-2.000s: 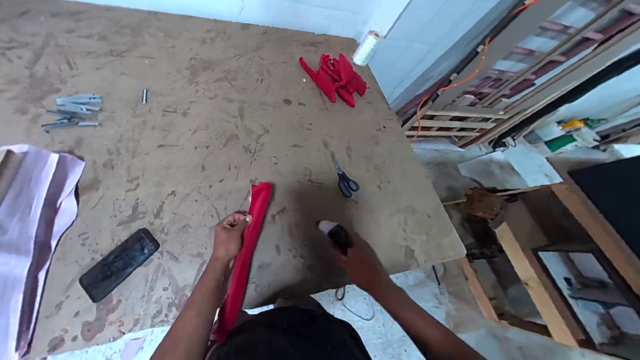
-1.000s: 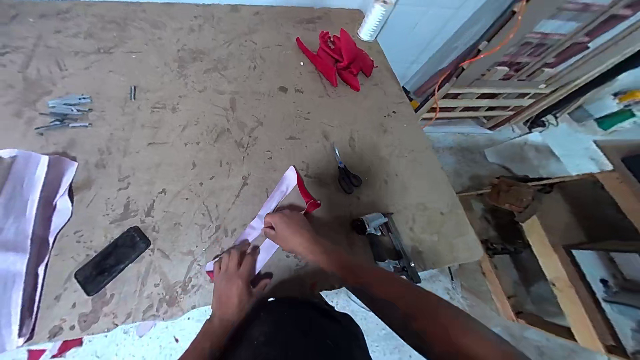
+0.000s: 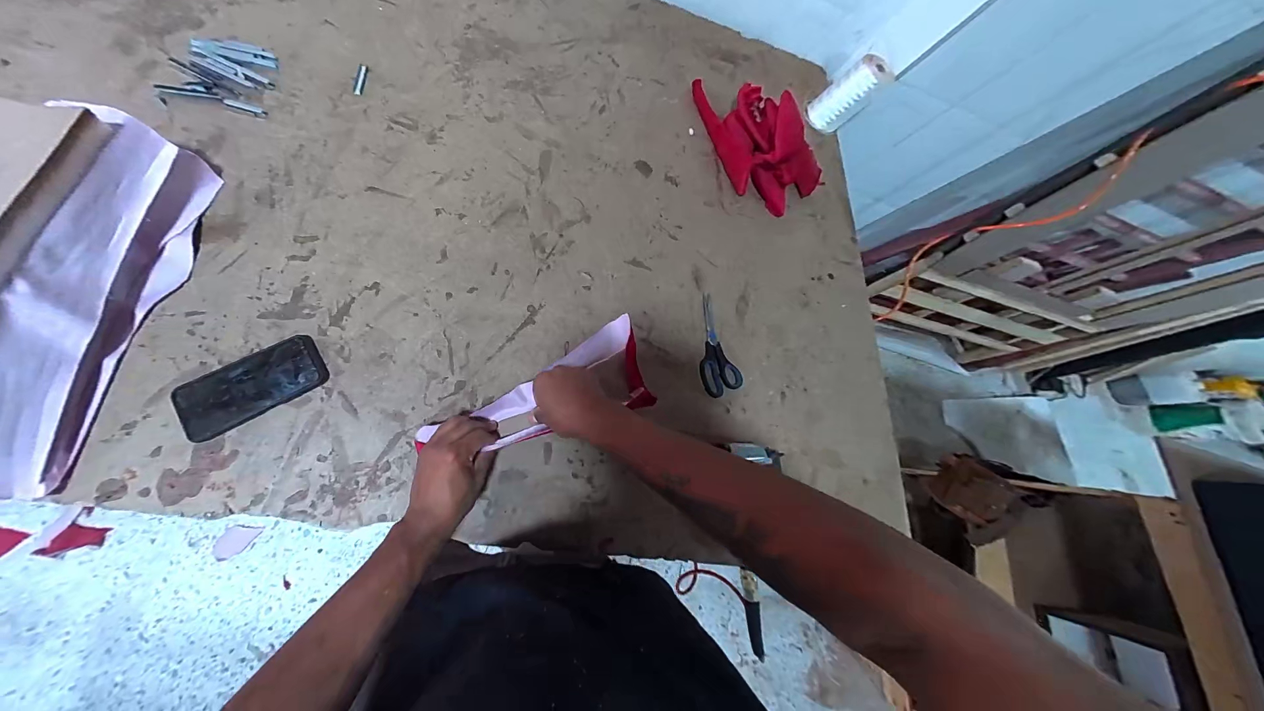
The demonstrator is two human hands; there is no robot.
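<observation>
A strip of fabric point(image 3: 602, 348), pale pink on its upper face with red along its edges, lies across the table near its front edge. My left hand point(image 3: 456, 456) holds its left end, fingers at the fabric's edge. Around its middle my right hand point(image 3: 568, 400) is closed on it, fingertips hidden beneath the hand. Scissors with black handles point(image 3: 718, 365) lie to the right of the strip. A metal tool point(image 3: 755, 454), apparently a staple gun, shows partly behind my right forearm. A black smartphone point(image 3: 250, 387) lies to the left of my left hand.
Crumpled red fabric point(image 3: 760, 143) and a spool of white thread point(image 3: 849, 94) are at the table's far right. Staple strips point(image 3: 222, 74) lie at the far left, a short one point(image 3: 360, 79) beside them. A large pale fabric piece point(image 3: 74, 296) covers the left edge.
Two seconds ago my right hand held the dark tool, and the strip lay lengthwise with its red face up. The tool is now on the table and both hands are on the strip.
</observation>
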